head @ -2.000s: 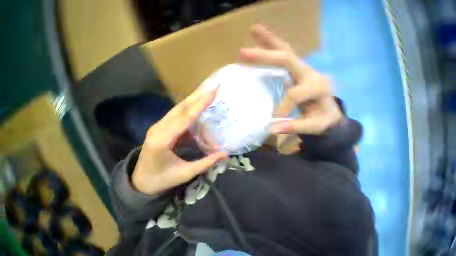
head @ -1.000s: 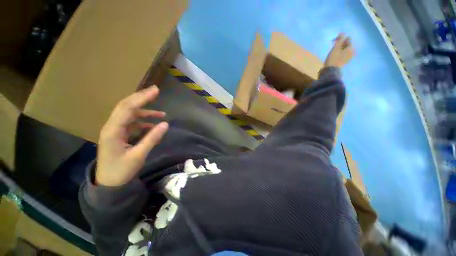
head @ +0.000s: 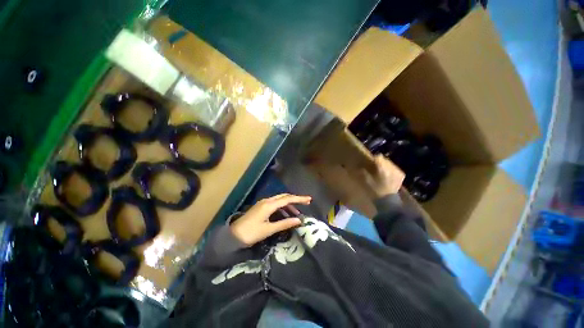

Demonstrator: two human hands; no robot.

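My left hand [head: 270, 221] is in front of my torso, fingers apart, with nothing clear in it. My right hand [head: 385, 177] is curled at the near edge of a large open brown carton [head: 477, 83] and looks closed on its wall; blur hides the exact grip. Glossy black parts [head: 416, 154] lie in a heap inside the carton. Several black housing frames [head: 131, 218], open oval rings with short tabs, lie on a tan cardboard sheet [head: 237, 154] on the bench to my left.
A whitish block [head: 142, 61] and shiny clear tape [head: 269, 106] are at the sheet's far end. More black parts [head: 45, 282] are heaped at lower left. The green belt [head: 54, 38] carries dark parts with white rings. Blue floor and blue bins [head: 554, 229] show at right.
The view has swung back to the bench and black-filled carton. The small floor carton is out of view. My right hand has moved from over the floor to the carton edge. The earlier white bagged bundle is gone.
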